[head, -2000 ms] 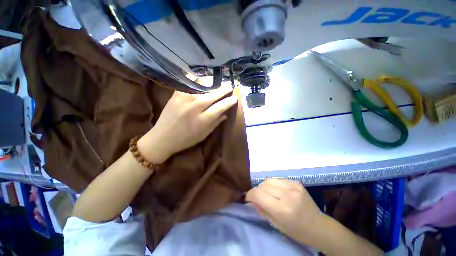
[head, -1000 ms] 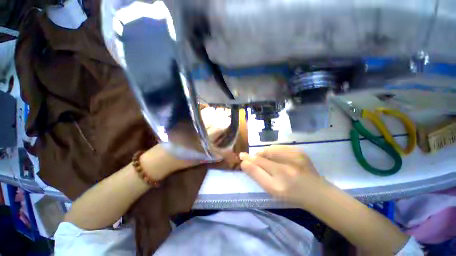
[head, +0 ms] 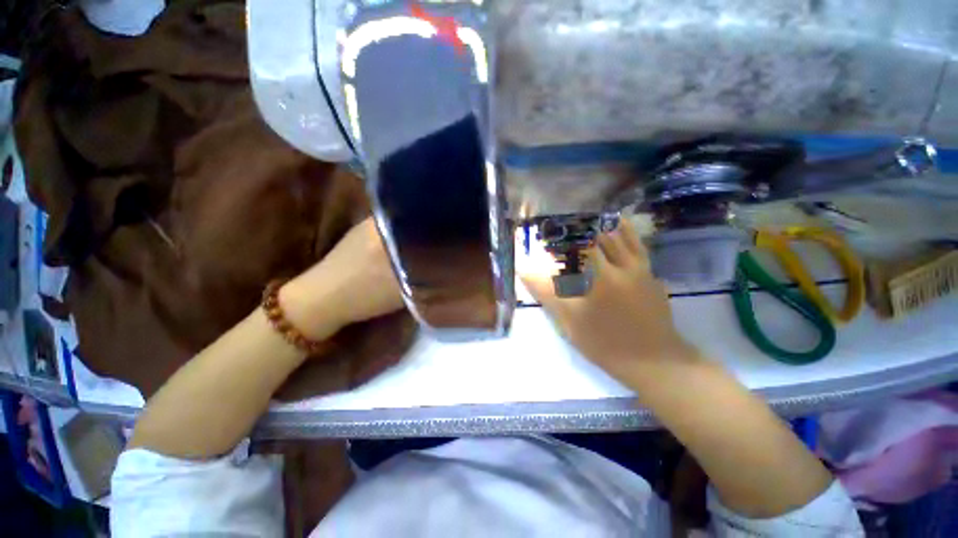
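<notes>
Brown fabric (head: 210, 221) lies bunched on the left of the white machine table and runs toward the sewing head. My left hand (head: 362, 273), with a bead bracelet at the wrist, rests on the fabric; its fingers are hidden behind the chrome guard (head: 436, 158). My right hand (head: 615, 305) is by the presser foot and needle area, its fingers reaching up beside the small metal parts (head: 570, 257). Whether it holds fabric cannot be seen. The sewing machine head (head: 725, 74) covers the upper middle and right.
Scissors with green and yellow handles (head: 786, 331) lie right of the needle. A wooden-backed brush (head: 919, 284) lies beyond them. The ruler-marked table edge (head: 473, 422) curves across the front. Pink and pale cloth (head: 893, 447) is below right. A blue basket (head: 40, 478) is below left.
My right hand has moved from the front edge of the fabric up to the needle area. The fabric has shifted off the table's front middle. The camera view has moved in closer over the machine head.
</notes>
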